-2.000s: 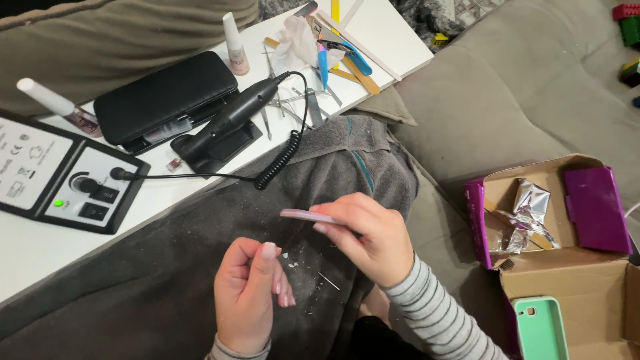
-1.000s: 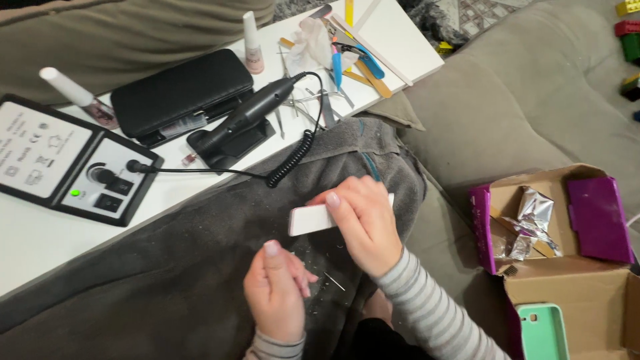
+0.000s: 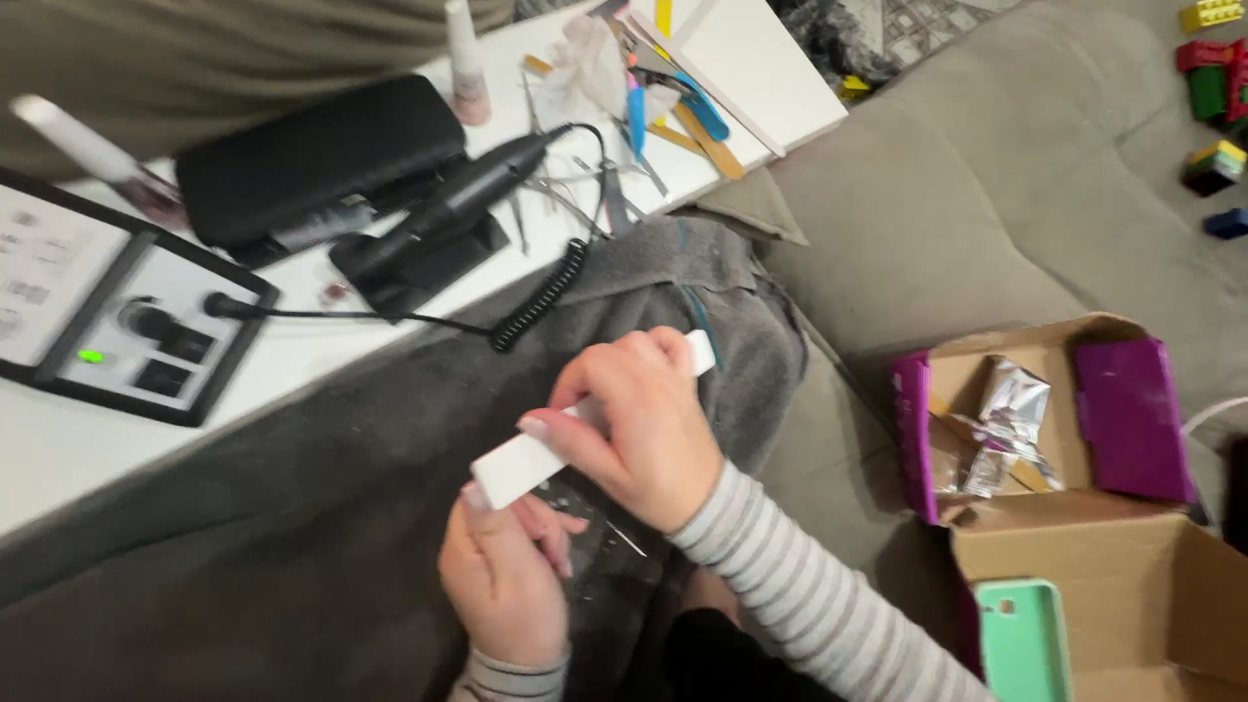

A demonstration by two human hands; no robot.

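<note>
My right hand (image 3: pixel 639 429) grips a white nail buffer block (image 3: pixel 519 470) between thumb and fingers. The buffer's lower left end lies against the thumbnail of my left hand (image 3: pixel 507 575), whose fingers are curled and hold nothing that I can see. Both hands are over a dark grey blanket (image 3: pixel 322 507) strewn with small pale bits, and a thin white sliver (image 3: pixel 626 538) lies just right of my left hand. Above them, on the white table, an electric nail drill handpiece (image 3: pixel 468 200) rests on its black stand, its coiled cord (image 3: pixel 541 297) hanging over the blanket.
The white table (image 3: pixel 780 78) carries a drill control unit (image 3: pixel 146 322) with a green light, a black case (image 3: pixel 322 156), nail polish bottles (image 3: pixel 468 68), files and metal tools. At right, an open cardboard box (image 3: pixel 1063 526) holds foil (image 3: pixel 1009 419) and a mint phone case (image 3: pixel 1024 643). Toy bricks (image 3: pixel 1209 93) lie beyond.
The buffer, apart from my left hand one second ago, now touches its thumbnail. My right hand has turned the buffer from edge-on two seconds ago to show its broad white face.
</note>
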